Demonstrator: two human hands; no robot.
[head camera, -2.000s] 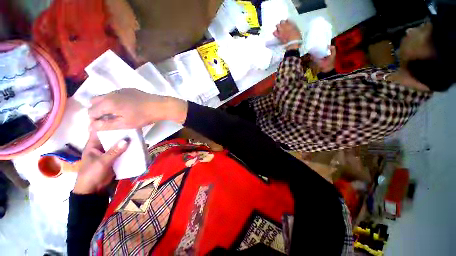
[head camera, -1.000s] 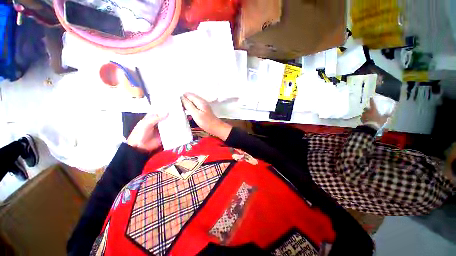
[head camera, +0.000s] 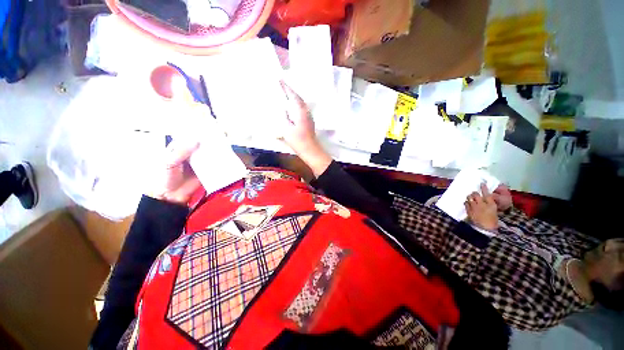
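My left hand (head camera: 179, 173) holds a flat white packet (head camera: 217, 164) by its left edge, low in front of the red patterned apron. My right hand (head camera: 301, 130) is over the white table, its fingertips at a white piece (head camera: 250, 89) lying there; overexposure hides whether it grips it. More flat white pieces (head camera: 311, 55) lie in a row to the right. An orange tape roll (head camera: 164, 81) and a thin dark stick (head camera: 208, 96) lie left of them.
A pink-rimmed basket (head camera: 205, 42) and a brown carton (head camera: 438, 41) stand at the far side. A yellow and black card (head camera: 401, 117) lies to the right. A person in checks (head camera: 506, 266) holds a white piece. A clear plastic bag (head camera: 75, 150) is at left, above a cardboard box (head camera: 48, 273).
My right hand has left the held packet and moved up and right over the table. My left hand has moved slightly left with the packet. The other person's hands have come down towards their lap.
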